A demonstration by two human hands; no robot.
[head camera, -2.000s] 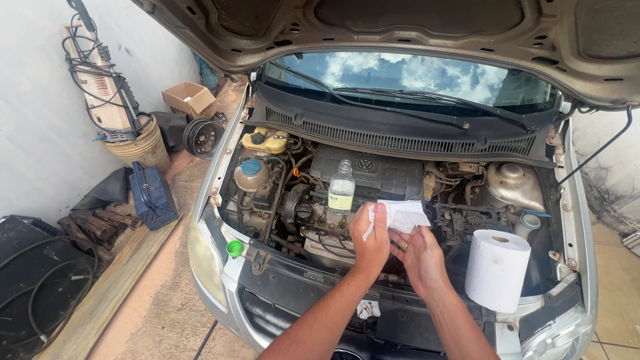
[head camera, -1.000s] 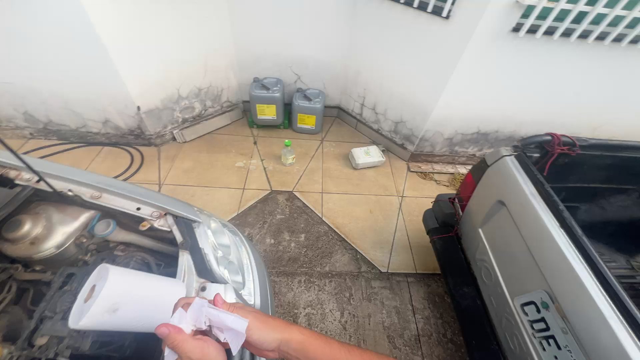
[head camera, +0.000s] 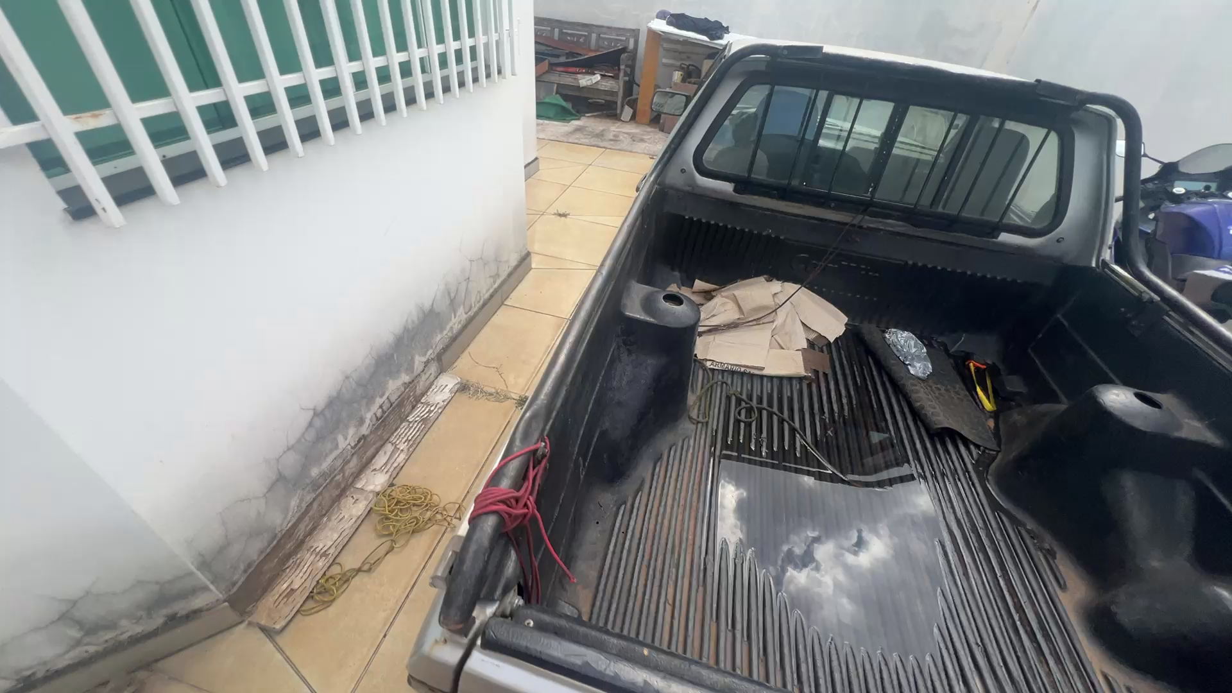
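Observation:
Neither of my hands shows in the head view, so what they hold cannot be seen. The view is filled by a pickup truck's cargo bed with a ribbed black liner [head camera: 664, 539]. Flattened brown cardboard [head camera: 760, 322] lies in the bed's front left corner. To its right are a dark mat [head camera: 929, 390] and a crumpled clear plastic piece [head camera: 909, 352] on top of it. A thin cord [head camera: 789, 423] runs across the ribs, and a pool of water [head camera: 833, 558] reflects the sky. Red rope [head camera: 515, 505] is tied around the left bed rail.
A white wall [head camera: 289, 318] with a barred window [head camera: 260, 87] stands on the left. Yellow rope [head camera: 409, 510] and a weathered board [head camera: 356, 500] lie on the tiled floor [head camera: 500, 356] between wall and truck. Part of a motorcycle [head camera: 1189, 221] shows at the right edge.
The view has swung far right, from the car's open engine bay to the pickup bed. My hands, earlier holding white paper, have left the view, as has the paper roll.

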